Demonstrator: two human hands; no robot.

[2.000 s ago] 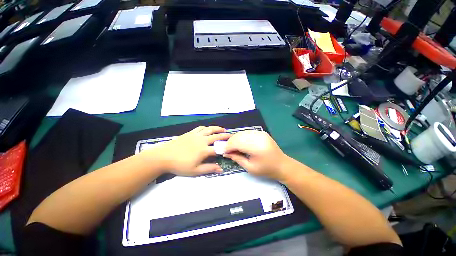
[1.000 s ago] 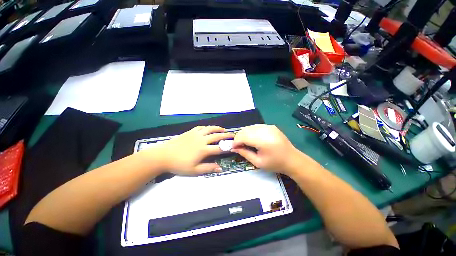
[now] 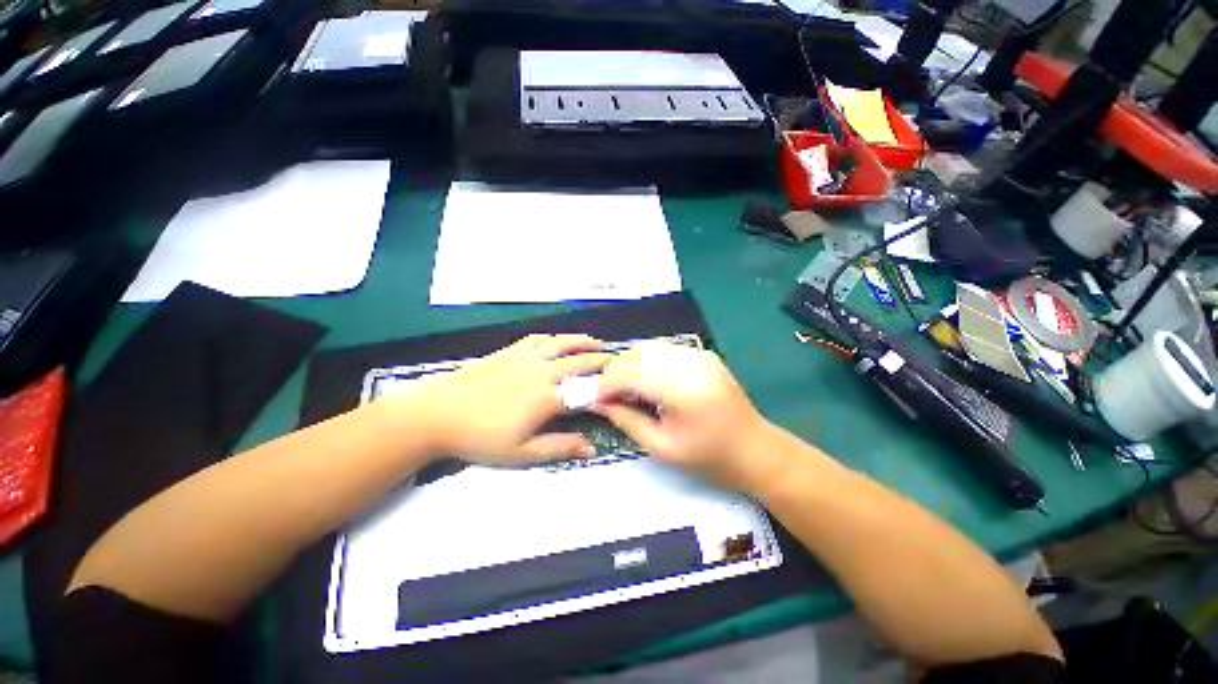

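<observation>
An open white laptop case (image 3: 561,519) lies on a black foam mat (image 3: 815,568). A green circuit board (image 3: 608,436) shows between my hands in its upper part. My left hand (image 3: 514,401) lies palm down over the case's upper left, fingers spread. My right hand (image 3: 688,408) is over the upper right, its fingertips closed on a small white pad (image 3: 578,390) between the hands. What lies under both hands is hidden. A long black strip (image 3: 534,584) with a small label runs along the lower edge, and a small brown connector (image 3: 737,547) sits at the lower right corner.
White sheets (image 3: 554,247) lie behind the case. A black powered tool (image 3: 942,414) with coloured wires is at right, near a tape roll (image 3: 1046,315) and white tub (image 3: 1155,381). Red bins (image 3: 835,171) stand back right. Red bubble wrap (image 3: 27,454) is at far left.
My right hand moved right and back to the left with the white pad, so less of the board shows than a second ago. My left hand stays nearly in place.
</observation>
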